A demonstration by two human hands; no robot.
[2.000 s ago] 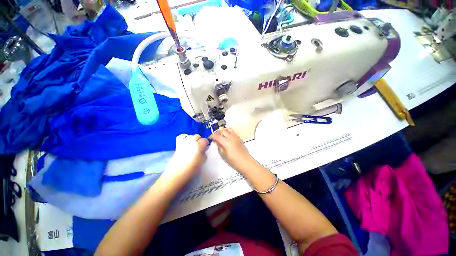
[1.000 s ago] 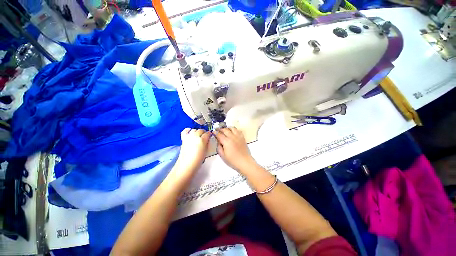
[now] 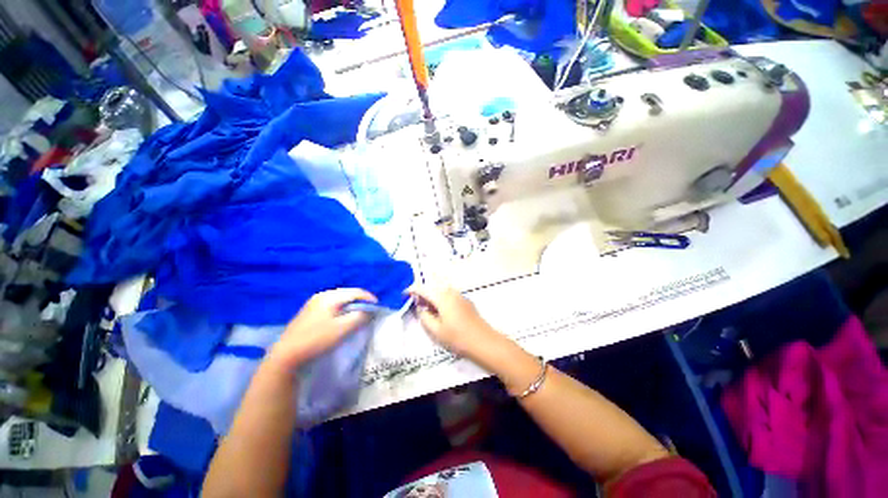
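Observation:
The royal blue cloth lies crumpled left of the needle, with pale grey-blue cloth under its front edge. My left hand holds the cloth's edge near its right corner. My right hand pinches the tip of the same corner between thumb and fingers. Both hands are in front of the presser foot, and the cloth corner is apart from it. The white sewing machine stands behind my hands.
Dark blue thread snips lie right of the needle. A light-blue lamp hangs left of the head. An orange upright tool stands at the head's left end. A yellow bar lies at the right. Pink cloth is below the table.
The cloth corner has come out from the presser foot towards me. My hands have moved back from the needle and a little apart. The whole view has shifted, so the machine appears further right.

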